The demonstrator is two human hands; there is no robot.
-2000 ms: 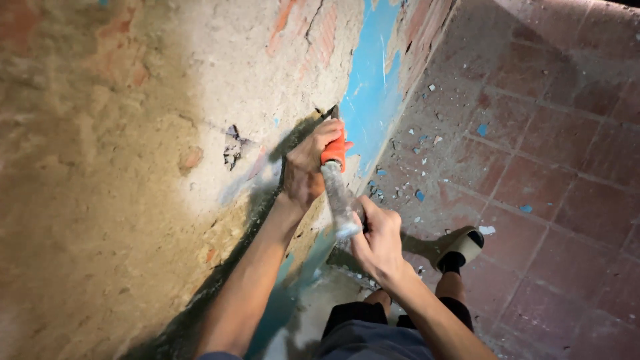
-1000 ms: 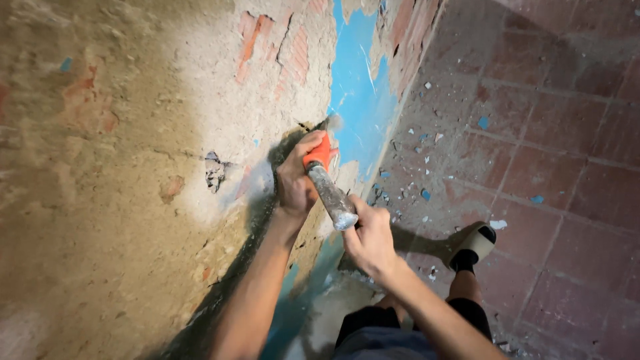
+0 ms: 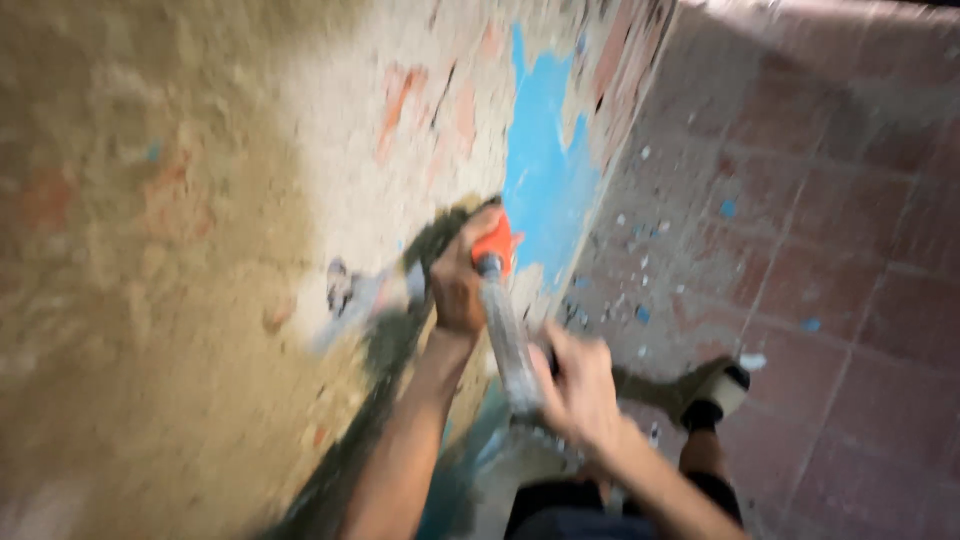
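Note:
My left hand (image 3: 457, 281) grips a chisel by its orange hand guard (image 3: 495, 244), close against the plastered wall (image 3: 225, 300). The chisel's tip is mostly hidden by the hand and lies at the left edge of a blue paint patch (image 3: 544, 165). A worn grey metal tool (image 3: 510, 341), either a hammer head or a bar, lines up with the chisel's end and seems to meet it below the guard. My right hand (image 3: 581, 375) is closed around this tool's lower part, by a dark piece that may be its handle. Both are blurred.
The wall shows rough plaster and exposed reddish brick (image 3: 401, 105). Reddish floor tiles (image 3: 840, 397) lie to the right, with blue and white chips (image 3: 643, 313) scattered along the wall's foot. My foot in a light slipper (image 3: 721, 394) stands on the floor.
The grey tool's lower end has swung down and points more steeply than one second ago, with my right hand following slightly. My left hand keeps its grip at the orange guard.

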